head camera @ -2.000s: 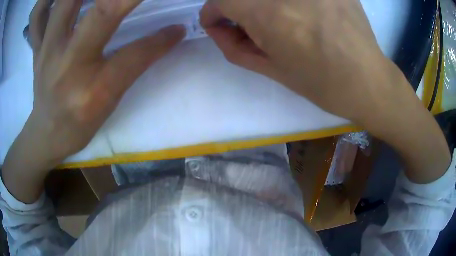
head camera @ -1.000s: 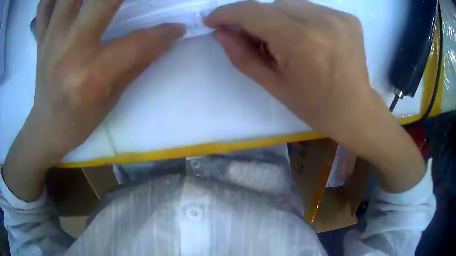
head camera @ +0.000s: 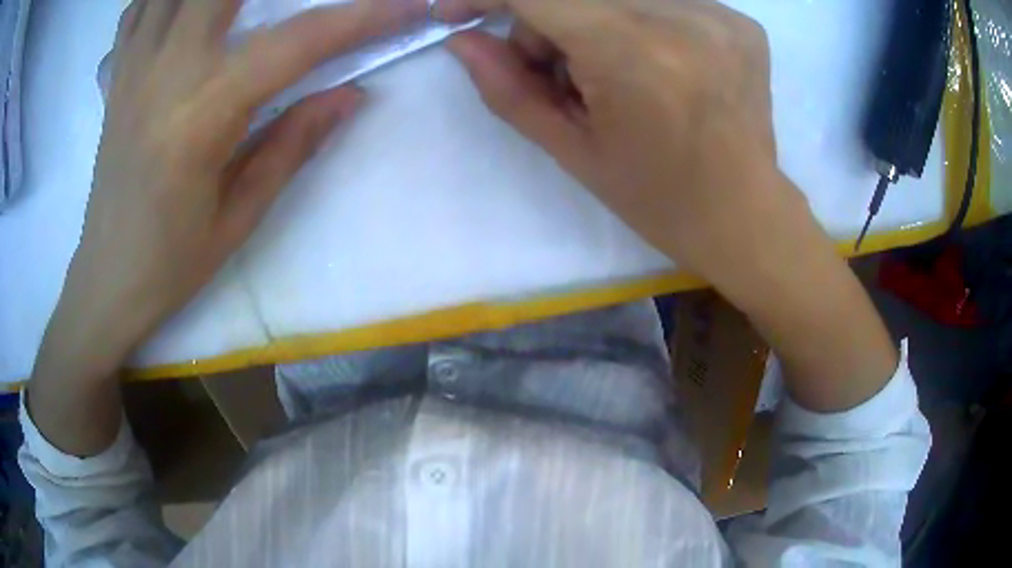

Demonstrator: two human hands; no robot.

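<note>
A white housing shell (head camera: 366,64) lies tilted at the top of the view, partly hidden by my hands and cut off by the top edge. My left hand (head camera: 211,133) is bare and grips the shell from the left, its thumb along the near edge. My right hand (head camera: 655,105) is bare, with thumb and fingertips pinched at the shell's right end. Whether the fingertips hold a small part there cannot be told.
A black electric screwdriver (head camera: 910,83) lies at the right, its bit pointing towards me, with a black cord beside it. White foam sheet (head camera: 444,222) covers the bench, edged with yellow tape (head camera: 466,318). Cardboard boxes (head camera: 716,388) stand below. A pale strip shows at far left.
The shell has tilted, its near side edge now showing. My left fingers have shifted over it and my right hand has moved slightly left. More of the screwdriver shows.
</note>
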